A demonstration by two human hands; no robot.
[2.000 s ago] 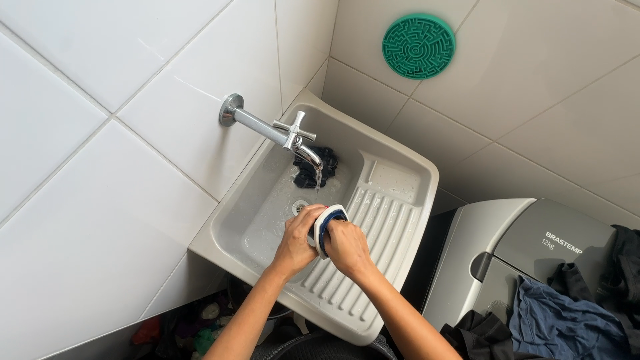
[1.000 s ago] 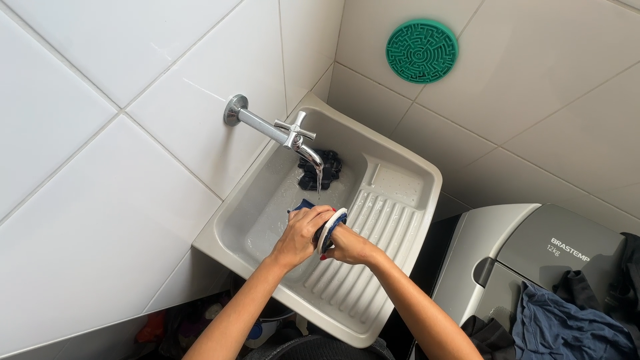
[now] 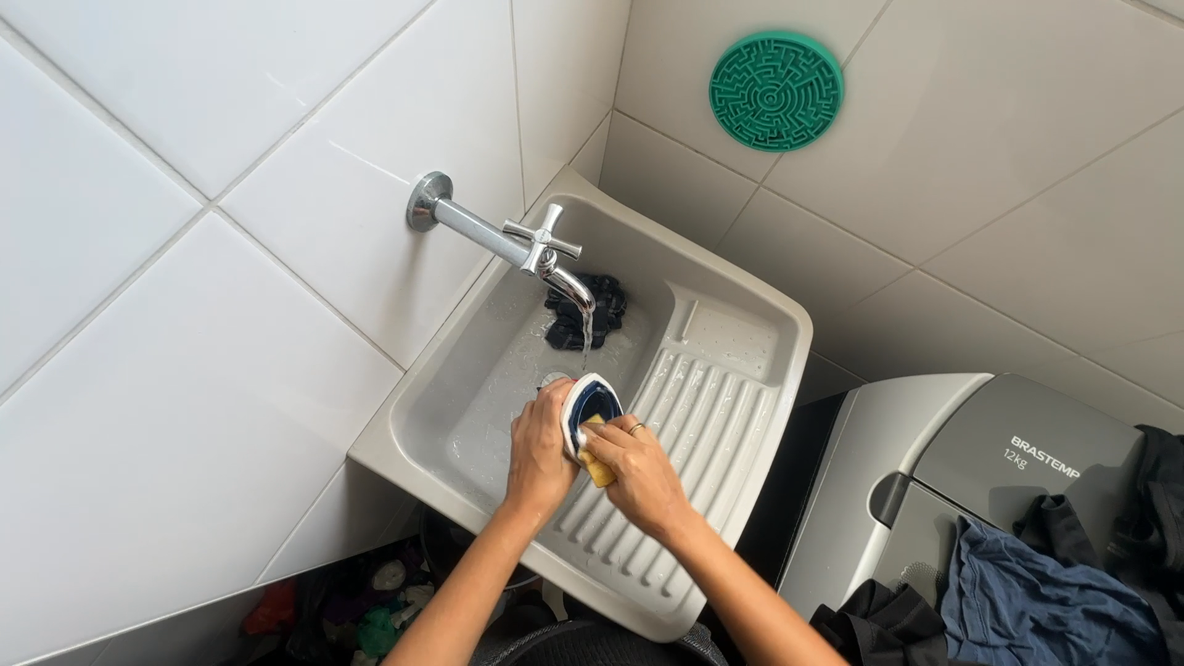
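A dark blue shoe with a white sole edge (image 3: 572, 418) is in my left hand (image 3: 541, 449), its opening facing up. My right hand (image 3: 638, 467) grips a yellow sponge (image 3: 599, 469) against the rim of that opening. Both hands are over the grey laundry sink (image 3: 416, 481), beside its ribbed washboard (image 3: 696, 407). Just beyond them, water runs from the chrome tap (image 3: 566, 282). A dark wet cloth (image 3: 606, 310) lies in the basin behind the stream.
Right of the sink stands a grey Brastemp washing machine (image 3: 934, 444) with blue cloth (image 3: 1027, 592) and black garments on top. A green maze-patterned disc (image 3: 776, 92) is on the tiled wall. Assorted items lie on the floor below.
The shoe's opening has come into clearer view, and a yellow sponge now shows in my right hand. The water was running in the earlier frames too.
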